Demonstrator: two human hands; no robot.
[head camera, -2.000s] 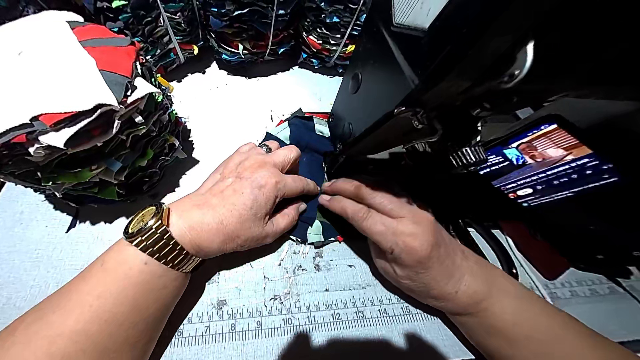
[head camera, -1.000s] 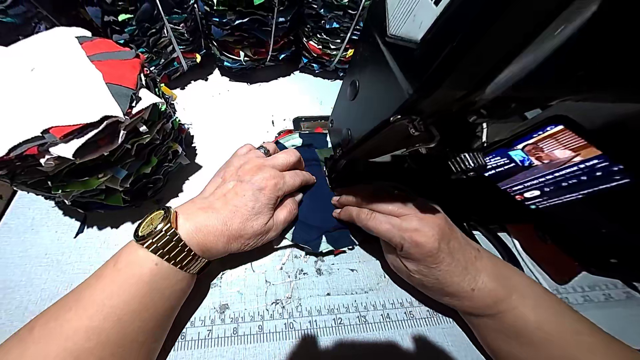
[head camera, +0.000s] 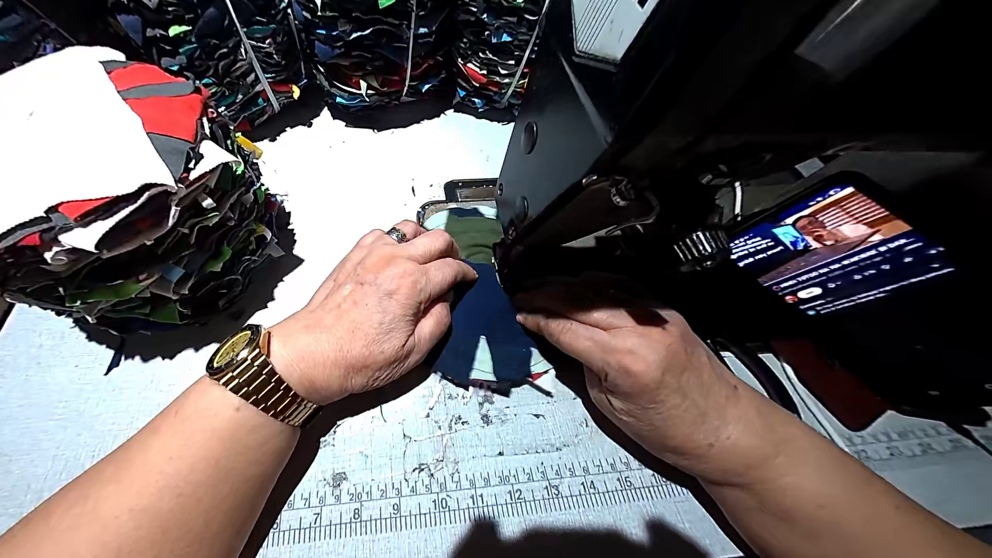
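A small layered fabric piece (head camera: 484, 325), dark blue with pale green and olive parts and a rounded lower edge, lies flat beside the head of a black sewing machine (head camera: 558, 155). My left hand (head camera: 372, 310), with a ring and a gold-coloured wristwatch (head camera: 263, 376), rests on its left side, fingertips pressed on the cloth. At the right edge of the cloth, my right hand (head camera: 620, 356) touches it with its fingertips, partly in the machine's shadow. The needle area is dark, and the needle cannot be made out.
A tall stack of cut fabric pieces (head camera: 155, 248) stands at the left. Several tied fabric bundles (head camera: 372, 54) line the back. A printed ruler scale (head camera: 465, 500) runs along the near table. A phone with a lit screen (head camera: 845, 248) leans under the machine arm at the right.
The fabric piece has turned and shifted beneath my hands, and more of its dark blue surface shows. An olive part is now visible near its top. Both hands remain beside the machine.
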